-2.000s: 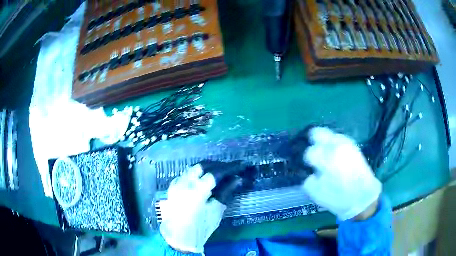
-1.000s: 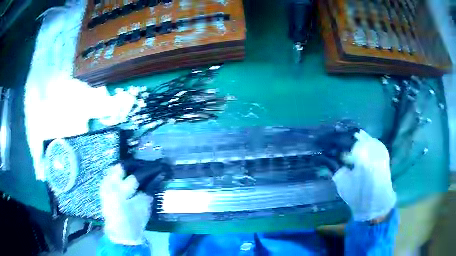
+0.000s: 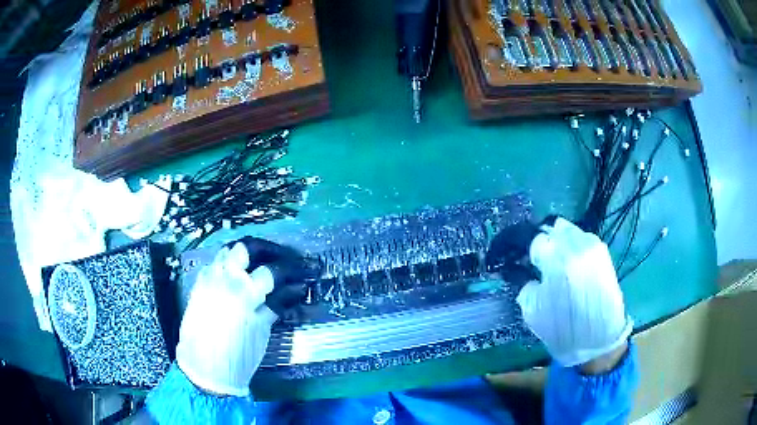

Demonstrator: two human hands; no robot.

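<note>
The heat sink [image 3: 398,330], a silver ribbed bar, lies in the dark speckled jig [image 3: 415,224] in front of me. A row of black transistors [image 3: 398,278] with thin legs pointing away from me runs along it. My left hand [image 3: 236,307], gloved white with black fingertips, has its fingers together at the row's left end. My right hand [image 3: 564,286], gloved the same way, has its fingertips at the row's right end. The fingers hide the row's ends, and I cannot tell whether either hand holds a part.
The screw tray [image 3: 120,332] with a round dish [image 3: 72,306] stands at left. Lead wires [image 3: 241,195] lie behind the jig, more at right. Two brown board stacks [image 3: 203,116] [image 3: 581,91] flank a hanging electric screwdriver [image 3: 417,50]. White cloth [image 3: 54,174] lies far left; a cardboard box [image 3: 664,357] is lower right.
My hands were close together over the row, then spread to the jig's two ends. Now my left hand has come a little inward along the row. The camera view has shifted too.
</note>
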